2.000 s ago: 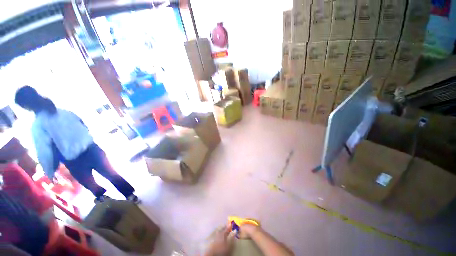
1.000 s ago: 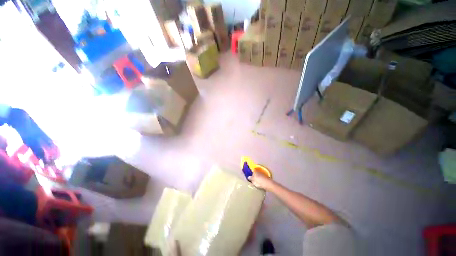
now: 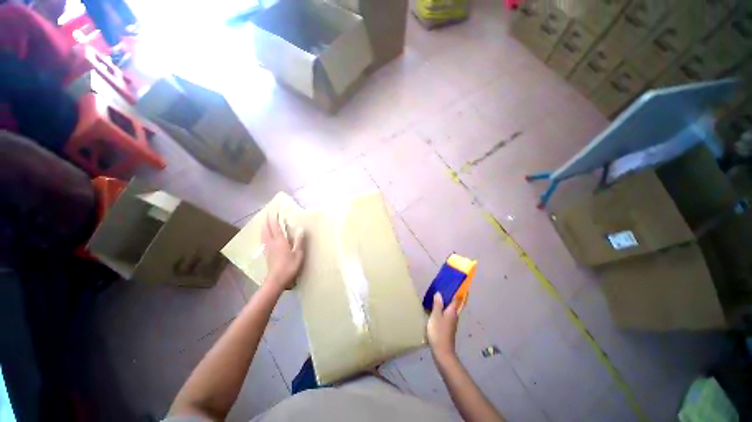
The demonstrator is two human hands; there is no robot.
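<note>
A brown inner carton with clear tape along its middle lies in front of me, low in the view. A smaller brown box is at its left edge. My left hand rests on this smaller box with its fingers spread; whether it grips it is not clear. My right hand holds the tape dispenser, blue-purple with a yellow-orange roll, just right of the carton.
Open cartons stand at the left, upper left and top. Orange stools and dark-clothed people are at far left. A grey board and large cartons are at right, beside a yellow floor line.
My view has turned down over the carton. My left hand has come fully into view on the smaller box. My right hand still holds the dispenser, now lower beside the carton.
</note>
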